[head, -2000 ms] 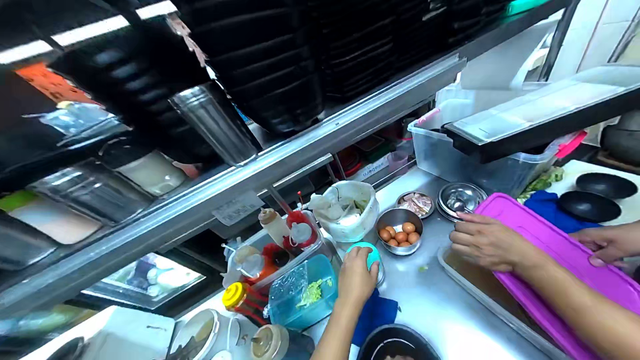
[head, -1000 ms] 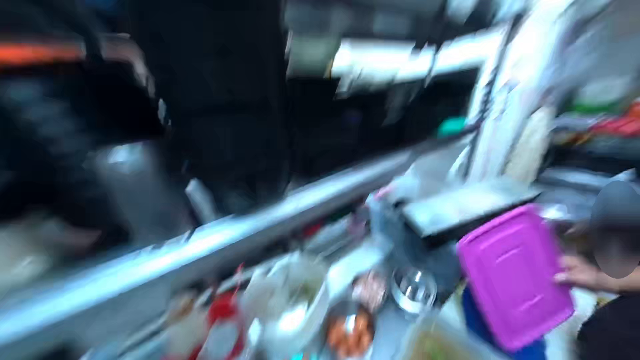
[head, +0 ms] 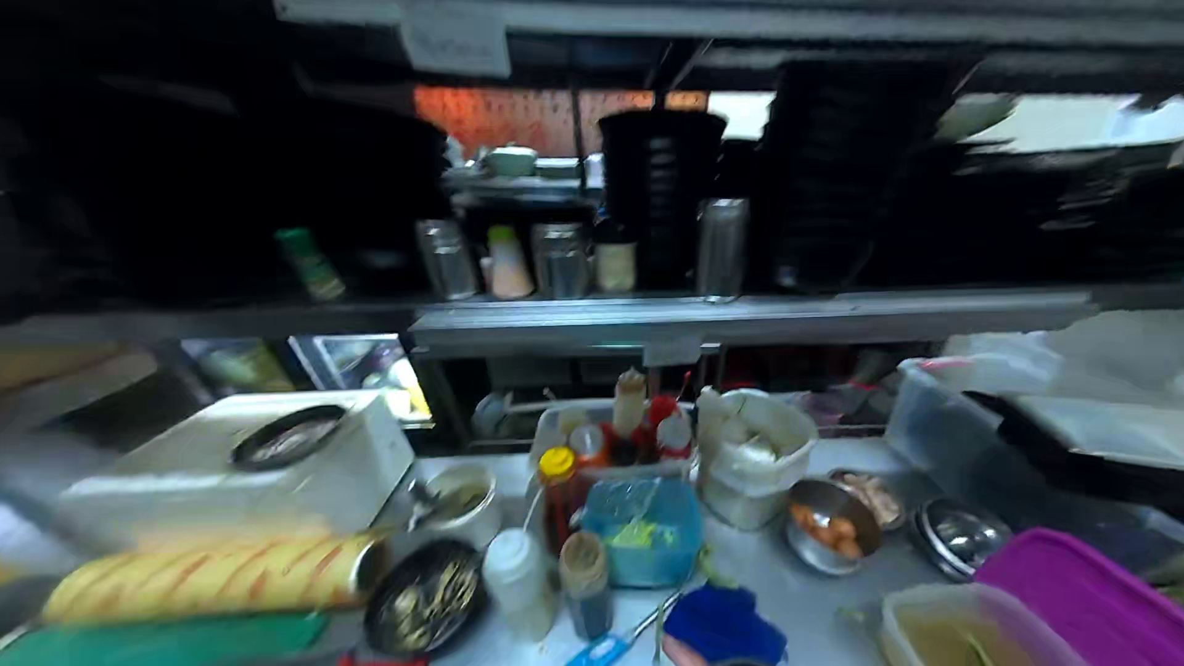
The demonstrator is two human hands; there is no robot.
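At the bottom edge, a small part of a hand, likely my left hand (head: 683, 651), shows beside a dark round rim (head: 740, 661) and a blue cloth (head: 726, 622); its grip is hidden. My right hand is out of view. A blue-handled utensil (head: 603, 650) lies just left of it. Nearby are a blue container of chopped greens (head: 643, 536), a brown-filled squeeze bottle (head: 585, 583), a white squeeze bottle (head: 518, 583) and a black bowl of dark food pieces (head: 427, 597). To the right, a metal bowl holds brown eggs (head: 831, 532).
A metal shelf (head: 740, 319) with jars and stacked black bowls spans the view above the counter. At right are a purple lid (head: 1082, 592), a tub of liquid (head: 971, 629) and a large clear bin (head: 943, 444). A yellow roll (head: 213, 583) and green board (head: 176, 638) lie left.
The view has swung left and levelled. The purple lid, held by another person's hand one second ago, now shows low at right with no hand visible on it.
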